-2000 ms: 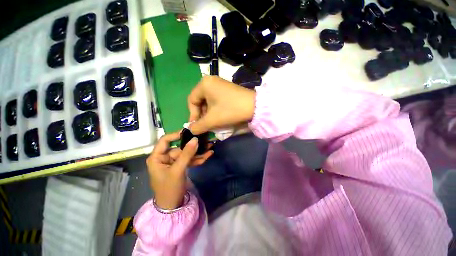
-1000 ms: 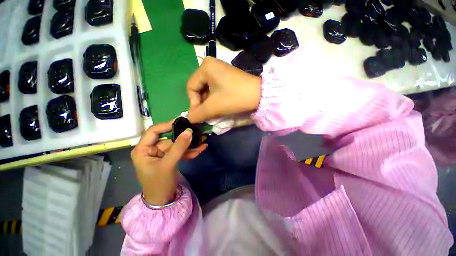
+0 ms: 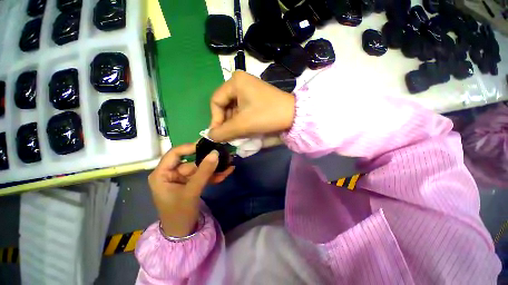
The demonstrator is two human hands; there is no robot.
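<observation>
My left hand [image 3: 181,181] holds a small glossy black case [image 3: 214,155] between thumb and fingers, at the front edge of the bench. My right hand [image 3: 250,108] is just above it and pinches a small white wiping cloth [image 3: 205,133] against the top of the case. More crumpled white cloth [image 3: 249,146] shows below my right hand. Part of the case is hidden by my left thumb and fingers.
A white tray [image 3: 142,146] with rows of black cases is at the left, beside a green mat [image 3: 186,72]. A pen [image 3: 239,33] lies behind my right hand. Loose black cases [image 3: 374,42] cover the back and right. White ribbed trays [image 3: 53,234] stand below the bench.
The view has shifted, so the tray lies further left and nearer than two seconds ago. The case in my left hand is turned a little, and the cloth stays at its top edge.
</observation>
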